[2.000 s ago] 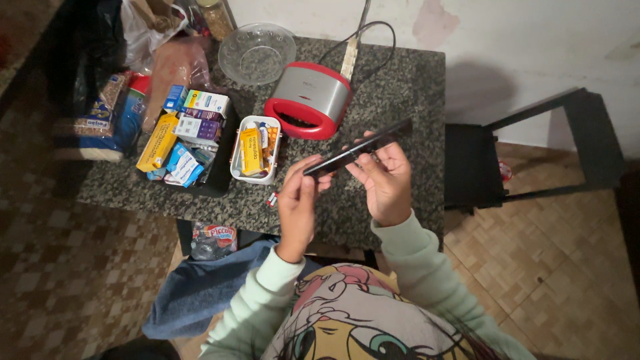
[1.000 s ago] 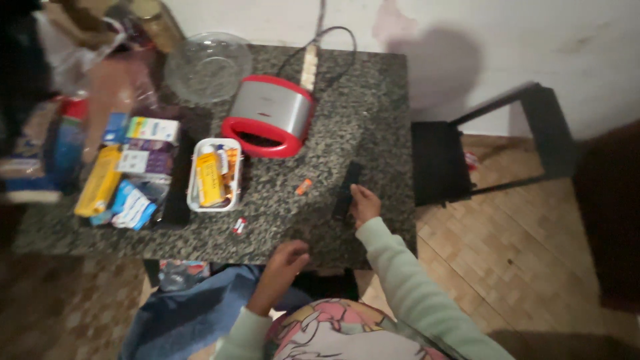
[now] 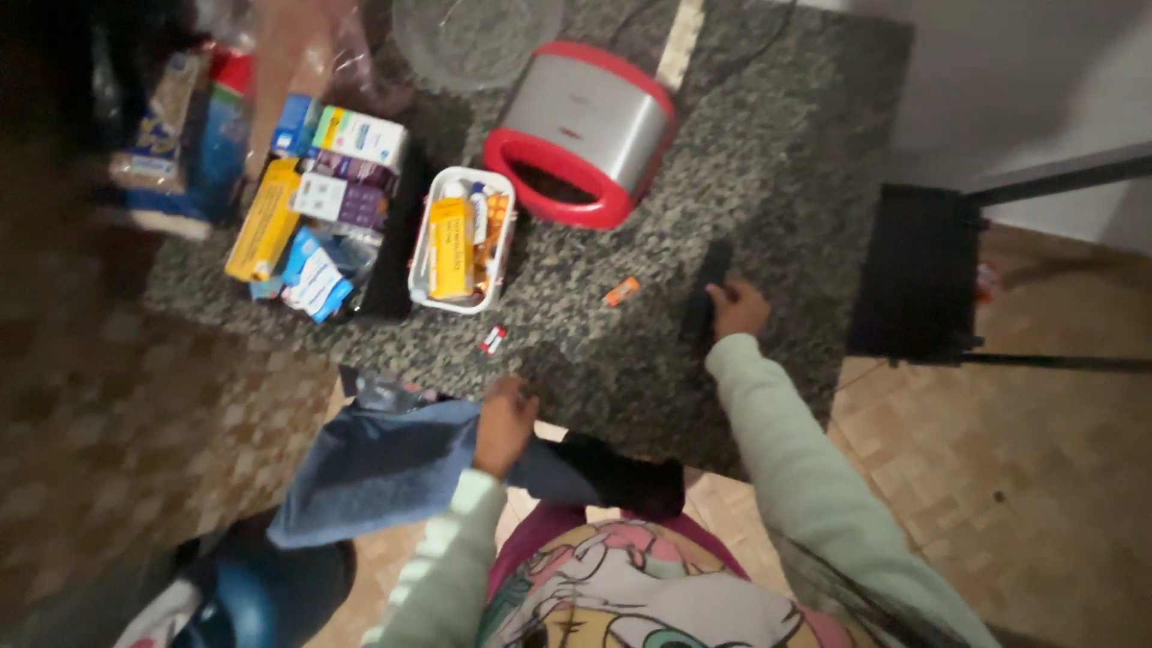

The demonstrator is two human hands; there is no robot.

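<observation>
On the speckled granite tabletop (image 3: 576,360), my right hand (image 3: 740,308) rests at the edge of a dark, flat, oblong object (image 3: 706,288); blur hides whether the fingers grip it. My left hand (image 3: 508,418) is at the front edge of the table, its fingers curled, and what is inside them cannot be made out. Between the hands lie a small orange battery-like item (image 3: 622,291) and a small red and white one (image 3: 493,339). Left of these stands a white plastic tub (image 3: 418,261) holding a yellow box (image 3: 451,247) and blister packs.
A red and silver sandwich maker (image 3: 585,117) stands behind the tub, beside a clear glass dish (image 3: 477,36) and a power strip (image 3: 680,40). A black bin (image 3: 391,243) holds medicine boxes. Bagged food (image 3: 171,117) is at left, a black chair (image 3: 918,270) at right, blue denim (image 3: 378,468) below.
Two seconds ago both hands held the dark object above the table; now it lies on the tabletop by my right hand. My left hand has moved away from it. The view has moved closer.
</observation>
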